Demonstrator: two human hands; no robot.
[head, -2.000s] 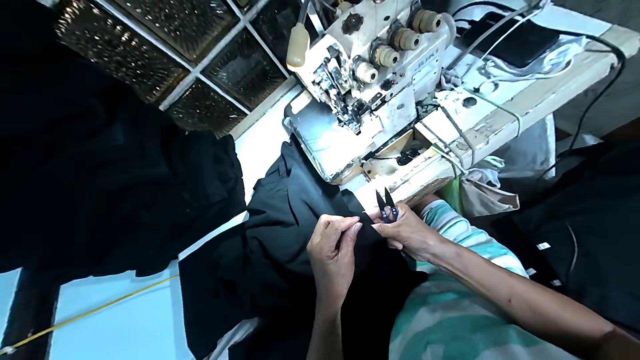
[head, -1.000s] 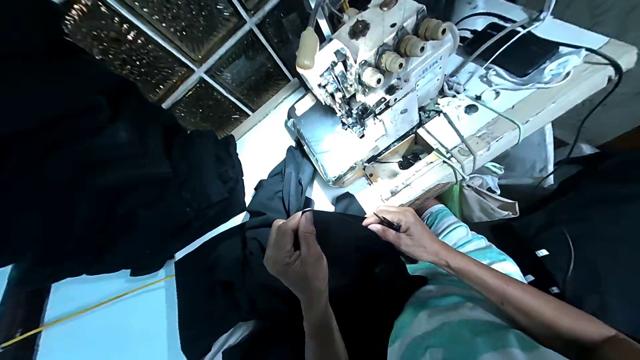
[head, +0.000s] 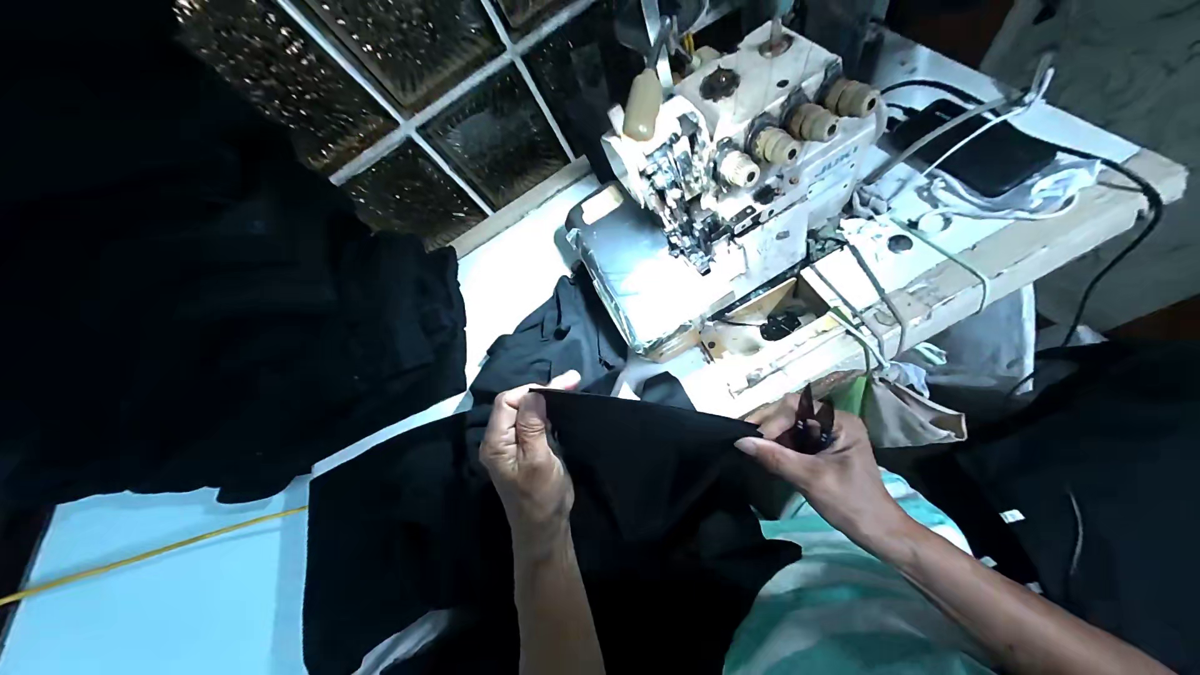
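Note:
Black fabric (head: 647,469) lies over my lap and the table edge, its upper edge stretched between my hands. My left hand (head: 530,450) pinches that edge at one end. Its other end is between the thumb and fingers of my right hand (head: 816,450), which also carries small dark thread snips (head: 812,420) in the palm, blades pointing up. Just beyond my hands stands a white Juki overlock sewing machine (head: 759,141), its metal plate (head: 637,272) brightly lit. Part of the fabric rests against the table near that plate.
A large heap of black cloth (head: 234,309) fills the left side. A yellow cord (head: 159,555) crosses the white tabletop (head: 187,609). A black phone-like object (head: 975,148) and cables lie at the back right. Cloth and bags hang below the wooden table edge (head: 1059,230). A paned window is behind.
My right hand has taken hold of the fabric edge, and the stretch between my hands is now taut. The snips stood upright in my right hand two seconds ago too.

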